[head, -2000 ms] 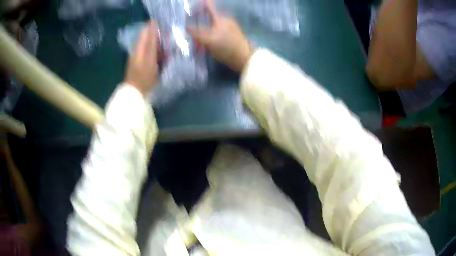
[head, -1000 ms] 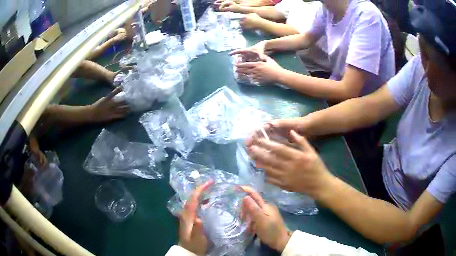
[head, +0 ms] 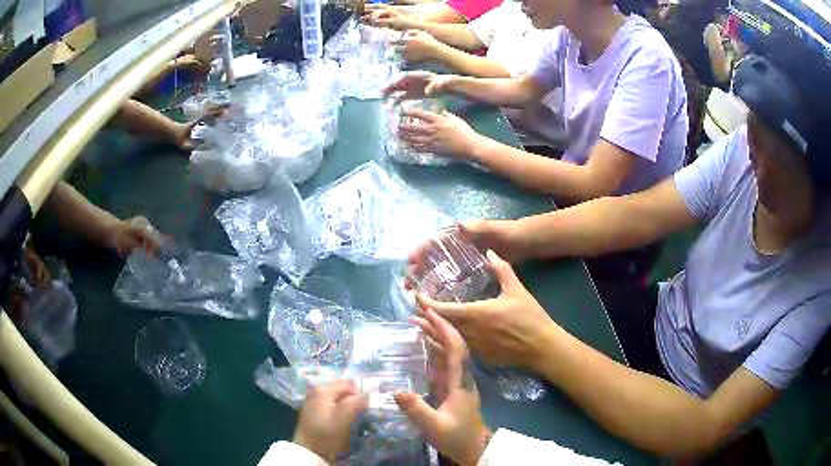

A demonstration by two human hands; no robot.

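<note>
My left hand (head: 330, 420) and my right hand (head: 448, 400) hold a clear plastic cup (head: 390, 359) between them, at the bottom centre. The cup lies on its side, and its far end is hard to make out. Crinkled clear film (head: 387, 441) lies under and behind my hands. Just beyond my left hand is a clear bagged piece (head: 312, 332) with a small white spot. A loose clear cup (head: 171, 357) stands apart at the left.
A person (head: 729, 273) at the right holds another clear cup (head: 456, 266) close to my right hand. Clear bags (head: 360, 214) lie on the green bench (head: 228, 414). A cloudy heap (head: 273, 118) lies farther back. A cream rail (head: 68, 400) crosses the left side.
The view has lifted from my lap to the bench. The cup in my hands has turned from end-on to side-on. A hand at the left has reached a bag.
</note>
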